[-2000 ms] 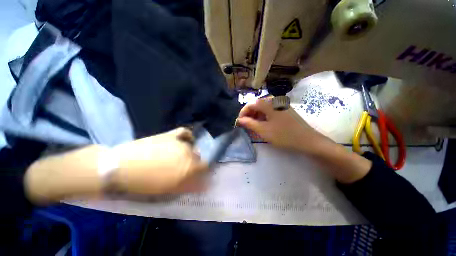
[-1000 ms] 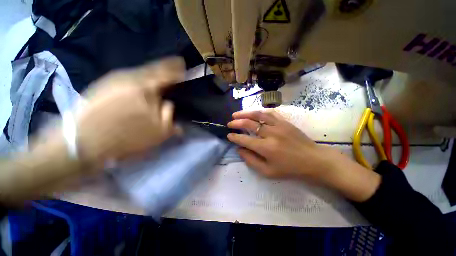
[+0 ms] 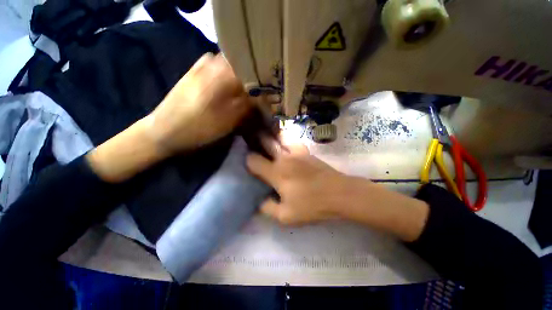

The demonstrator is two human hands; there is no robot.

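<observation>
The black garment piece (image 3: 127, 66) is heaped on the table left of the needle. A grey-blue fabric piece (image 3: 209, 212) lies at a slant over its lower right part, its lower corner near the table's front edge. My left hand (image 3: 209, 100), blurred, is closed on black cloth just left of the needle. My right hand (image 3: 302, 184) is just below the presser foot (image 3: 290, 123), its blurred fingers pinching the dark cloth and the grey-blue piece's upper end. The needle point and the fingertips are not clear.
The cream sewing machine head (image 3: 375, 60) stands over the back. Scissors (image 3: 445, 145) with yellow and red handles lie right of the needle. A knurled knob (image 3: 325, 132) and dark lint (image 3: 381, 130) are on the bed. More grey-blue strips (image 3: 36, 136) lie far left.
My left hand has moved up and right toward the needle. The grey-blue piece now lies extended down and left. My right hand has shifted slightly lower, with its fingers bent on the cloth.
</observation>
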